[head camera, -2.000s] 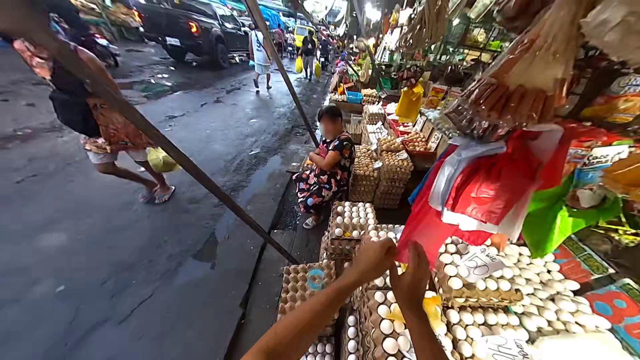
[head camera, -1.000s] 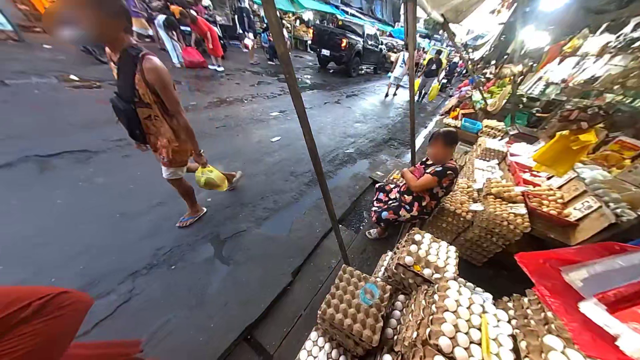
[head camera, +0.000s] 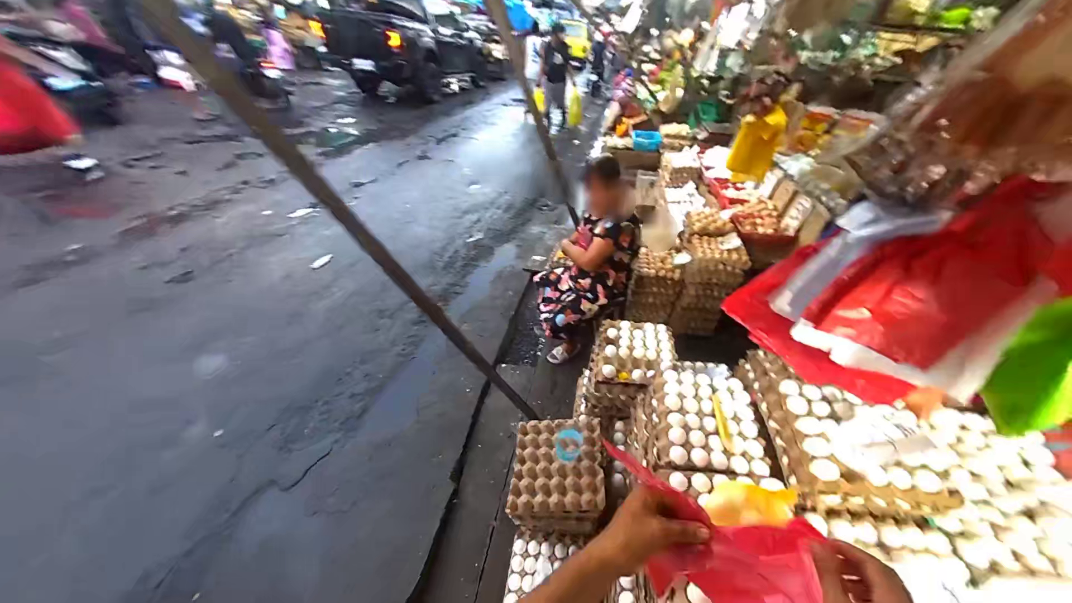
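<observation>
My left hand (head camera: 649, 536) grips one side of a red plastic bag (head camera: 745, 561) at the bottom of the view. At the bag's other side is my right hand (head camera: 858, 574), fingers curled on it. A yellow plastic piece (head camera: 748, 504) lies just beyond the bag. Trays of white eggs (head camera: 712, 419) are stacked below and past my hands. Left of them stands a stack of cardboard egg trays (head camera: 556, 477) with a light-blue ring-shaped object (head camera: 569, 445) on top. More red plastic bags (head camera: 921, 293) hang at the right, above further eggs.
A seated person (head camera: 590, 260) in a floral dress is beside the stacks. Two slanting poles (head camera: 352, 222) stand along the stall's edge. Wet roadway (head camera: 251, 377) lies left, with a black pickup (head camera: 377, 46) and walking people farther back. More egg stacks (head camera: 708, 276) line the stall.
My hands, out of view one second ago, are back low in the frame with a red bag between them. Two seconds ago they were raised near the hanging bags. The walker with a yellow-green bag is gone from view.
</observation>
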